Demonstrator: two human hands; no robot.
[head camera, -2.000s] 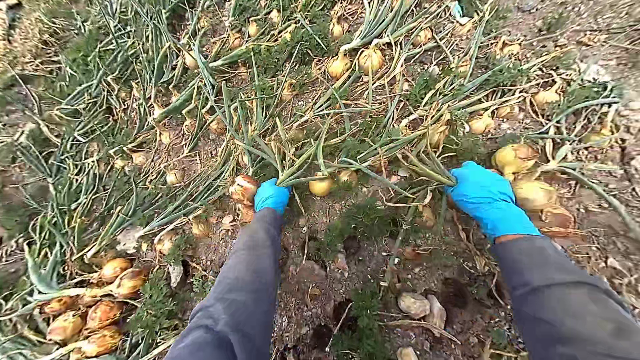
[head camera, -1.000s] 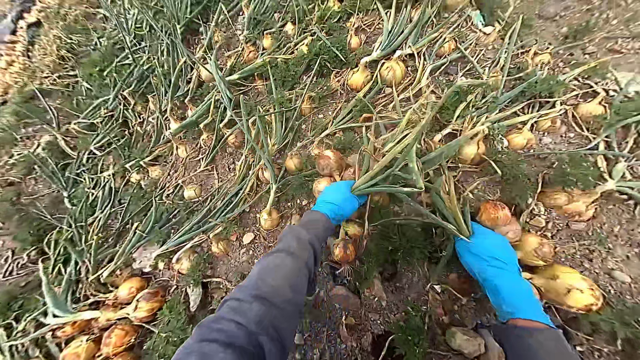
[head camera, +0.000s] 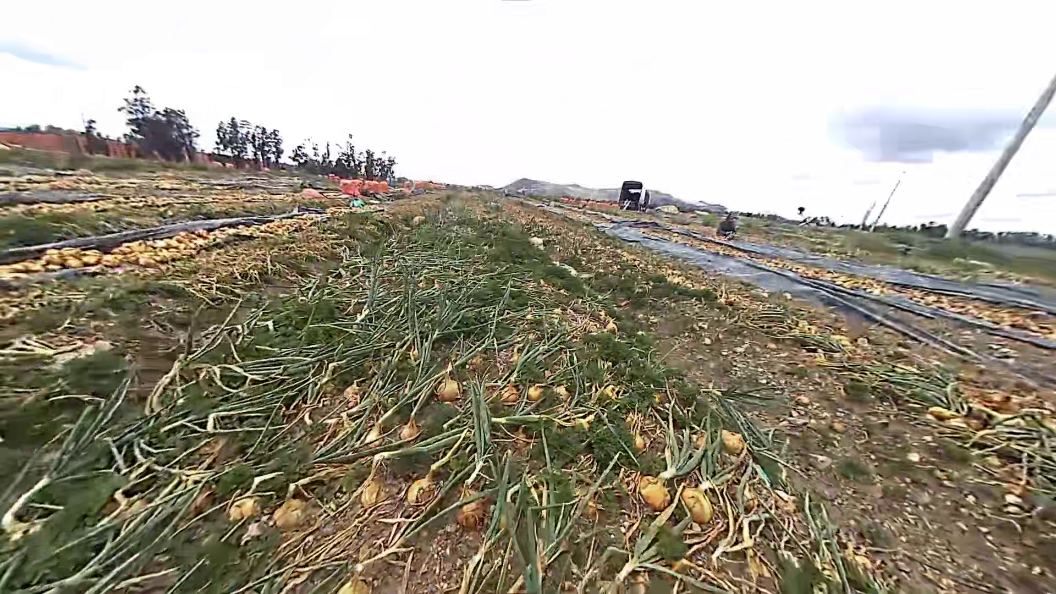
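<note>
Neither my left hand nor my right hand shows in the head view at this moment, so what they hold is hidden. Onions with yellow-brown skins lie in the bed, among them an onion bulb (head camera: 697, 505) at the lower right and another onion (head camera: 448, 389) nearer the middle. Long green onion tops (head camera: 481, 421) lean and sprawl over the soil between them.
Rows of onions (head camera: 148, 252) lie beside dark sheeting at the left. More dark sheeting (head camera: 742, 271) runs along the right. Orange sacks (head camera: 363, 186), a dark vehicle (head camera: 634, 195), a crouching person (head camera: 727, 225) and a leaning pole (head camera: 1002, 161) stand farther off.
The view has swung up from the ground to the field and sky. Both blue-gloved hands, which were on onion tops, have left the view.
</note>
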